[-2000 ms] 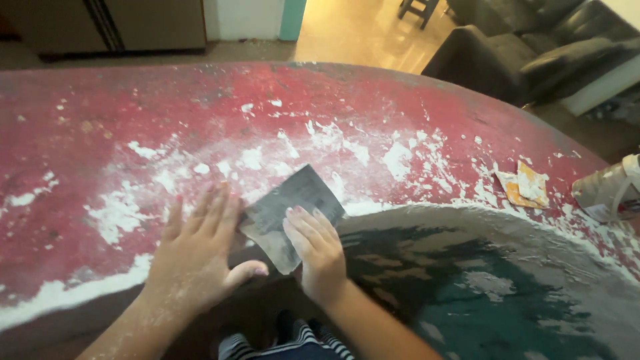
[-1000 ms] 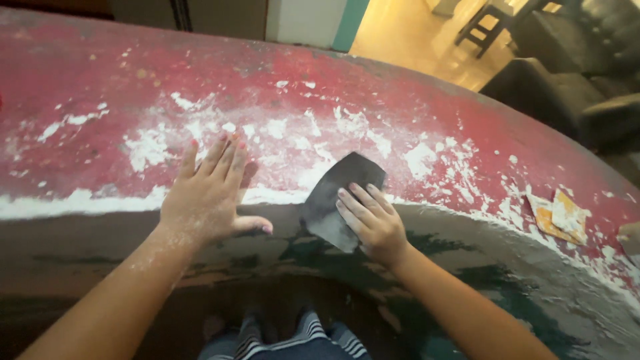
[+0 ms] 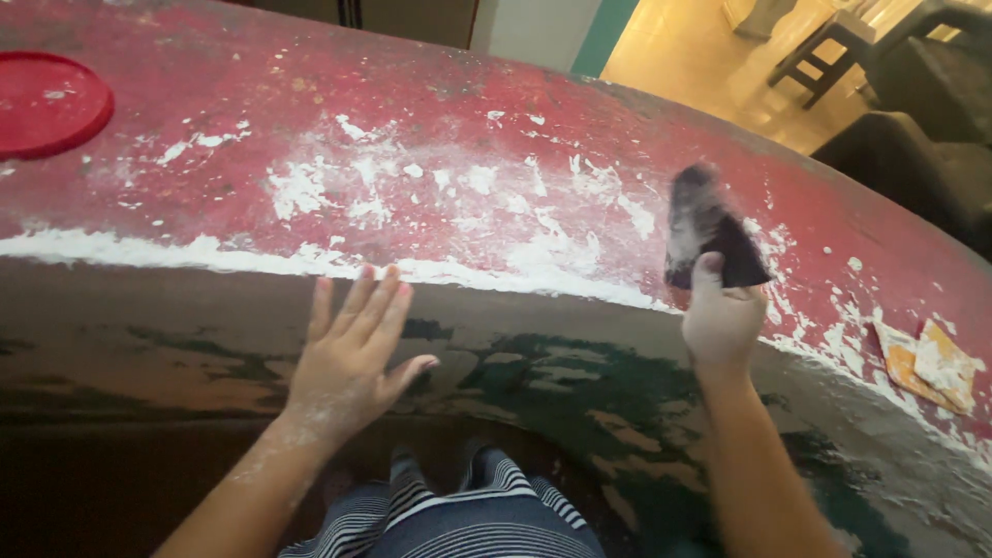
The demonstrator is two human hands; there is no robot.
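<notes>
My right hand grips a dark sheet of sandpaper, dusted white and blurred by motion, and holds it up over the red curved surface. White filler in patches marks that surface, and a thick white line of it runs along the edge. My left hand has its fingers spread, with its fingertips at this white edge and nothing in it. White dust covers the left wrist. Below the edge, the side face shows grey-brown and dark green patches.
A red plastic lid lies at the far left of the surface. Yellow spreaders coated with filler lie at the right. Beyond the far edge are a wooden stool, a dark sofa and a teal-edged wall.
My right hand has moved right and away from my left hand, lifting the sandpaper from near the edge. The left hand has come back toward the edge. The view has shifted, bringing the red lid in.
</notes>
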